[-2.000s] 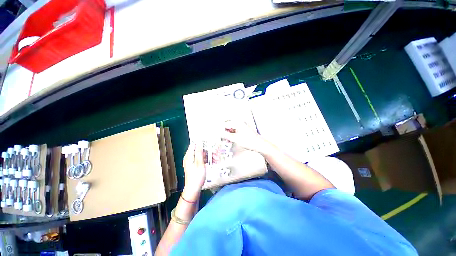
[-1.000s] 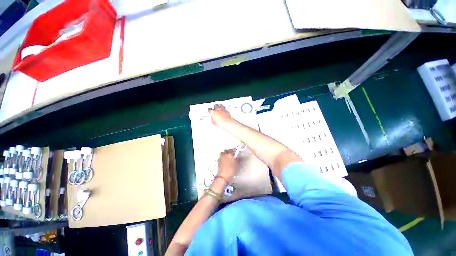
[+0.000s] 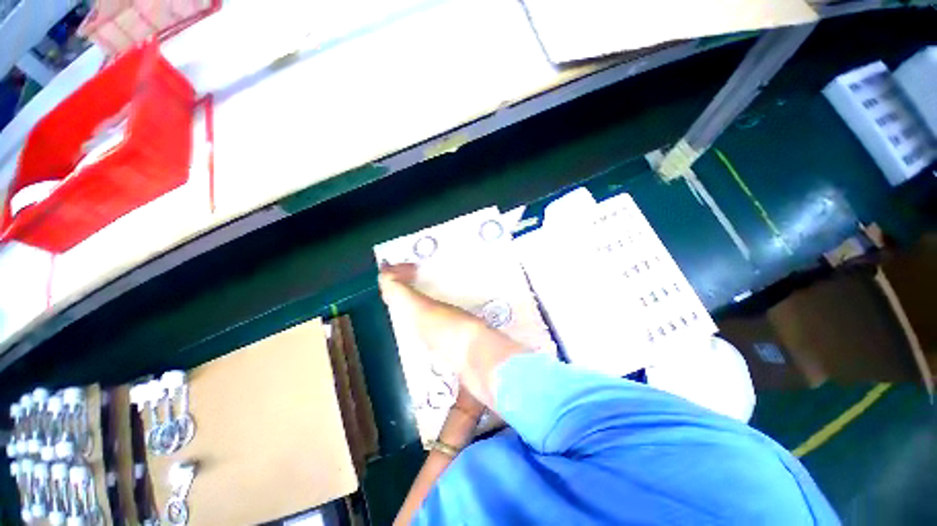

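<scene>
The pale cardboard sheet (image 3: 403,327) lies in front of me, washed out by glare. Coiled cables lie on it: one near the back-left corner (image 3: 424,247), one at the back right (image 3: 492,229), one near the middle (image 3: 497,311) and one at the front left (image 3: 439,391). My right hand (image 3: 399,277) is at the sheet's left edge, its forearm crossing over the sheet. Whether its fingers hold anything is unclear. My left hand (image 3: 469,404) is low over the sheet's front, partly under my right arm; its fingers are hidden.
A white tray (image 3: 639,277) with rows of small dark marks adjoins the sheet's right side. Stacked cardboard (image 3: 262,411) with several coiled cable assemblies (image 3: 167,426) is at left. A red bin (image 3: 108,154) sits on the shelf. White trays (image 3: 884,118) and a carton (image 3: 848,329) are at right.
My right hand has moved left and nearer from the sheet's back edge, where a coil now shows. My left hand has drawn back towards my body, and a coil shows near the middle.
</scene>
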